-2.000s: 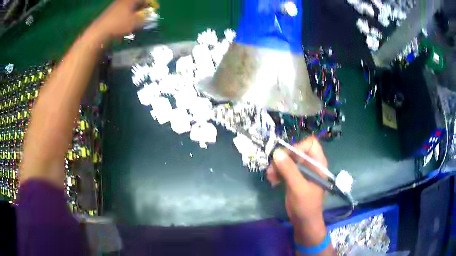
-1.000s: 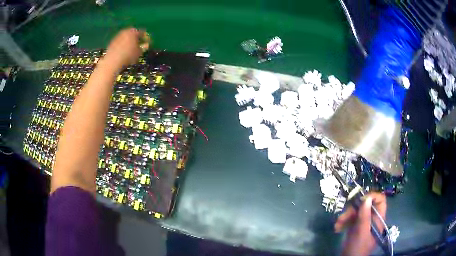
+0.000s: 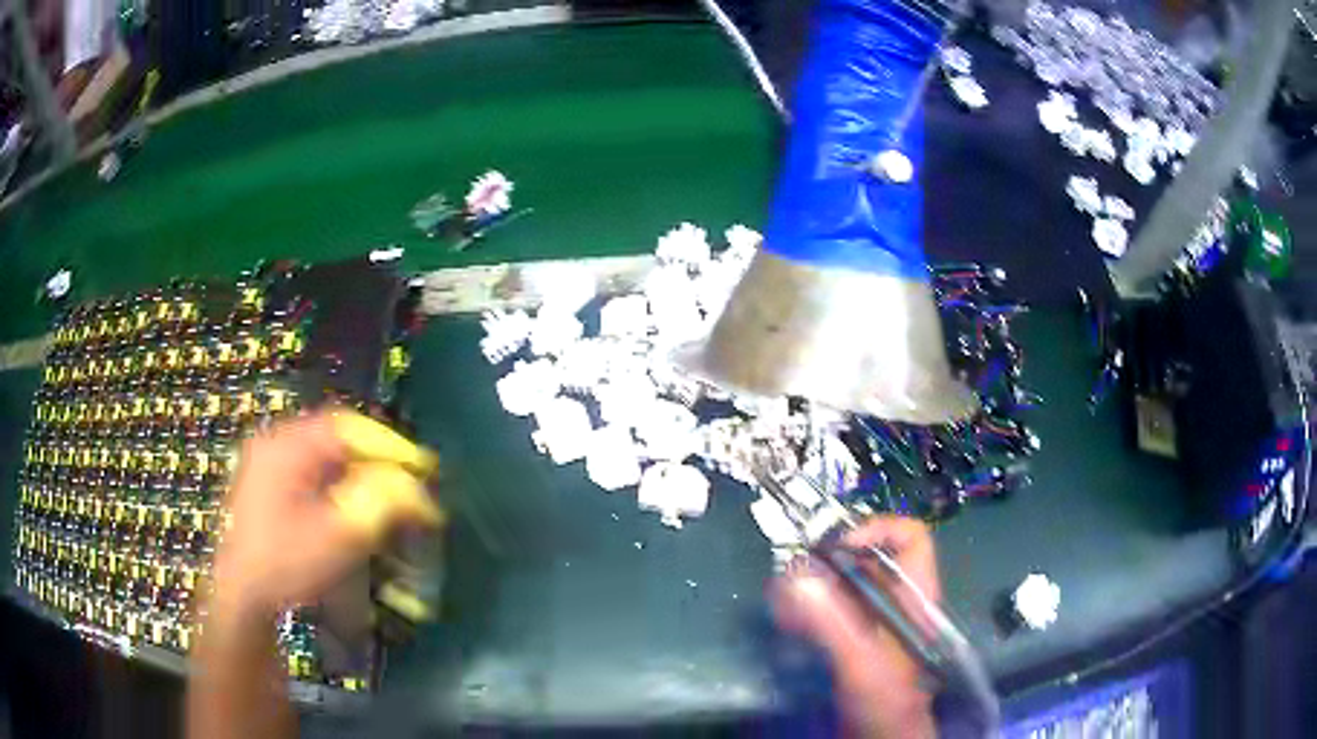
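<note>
My left hand (image 3: 311, 505), with yellow finger cots, is blurred over the right edge of the circuit board tray (image 3: 137, 462). Whether it holds anything cannot be told. My right hand (image 3: 859, 606) holds the soldering iron (image 3: 903, 614) by its dark handle, its tip end pointing up-left toward the pile. A pale line runs along the iron. White plastic housings (image 3: 672, 491) lie piled left of and below the metal fume hood (image 3: 831, 339). Open housings with shiny metal bits lie near the iron's tip.
Small wired parts (image 3: 997, 419) lie right of the hood. A black soldering station (image 3: 1220, 404) stands at the right. One housing (image 3: 1036, 599) lies alone at lower right, near a blue bin (image 3: 1098, 707). A pinkish-white part (image 3: 488, 194) lies on the green strip behind.
My left hand has moved down and toward me from the tray's far edge. The view has turned back rightward. My right hand still holds the iron beside the pile.
</note>
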